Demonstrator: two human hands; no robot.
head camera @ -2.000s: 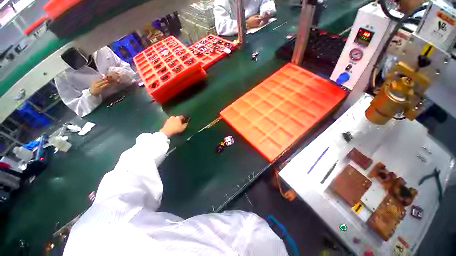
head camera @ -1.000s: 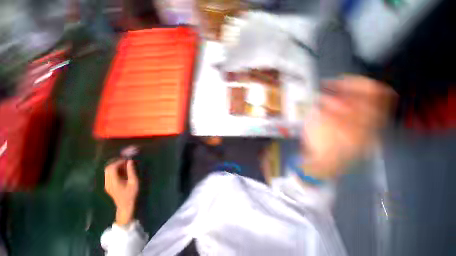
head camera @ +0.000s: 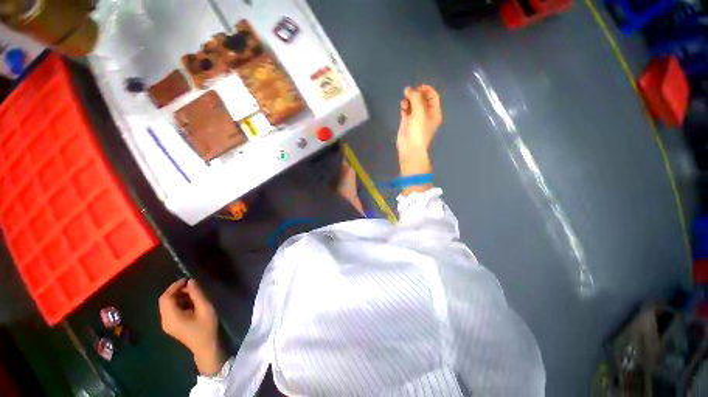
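Observation:
My left hand (head camera: 190, 322) is at the lower left over the bench edge, fingers curled with a dark gap between them; whether it holds something cannot be told. My right hand (head camera: 419, 124) is raised over the grey floor, right of the press bed, fingertips close together; a tiny thing in them cannot be made out. A blue strap (head camera: 414, 181) is around its wrist. Two small watch-like units (head camera: 110, 316) lie on the dark green bench left of my left hand. Another small dark-framed case (head camera: 286, 29) lies on the white press bed (head camera: 225, 182).
An orange-red tray (head camera: 74, 194) with square pockets lies at the left. Brown fixture blocks (head camera: 208, 124) and a blue stick (head camera: 168, 155) are on the press bed, with a red button (head camera: 324, 134) at its front edge. A red bin (head camera: 664, 91) stands far right.
The view has swung right, away from the belt and stacked trays. My left hand has come back from over the belt to the bench edge. My right hand has come into view.

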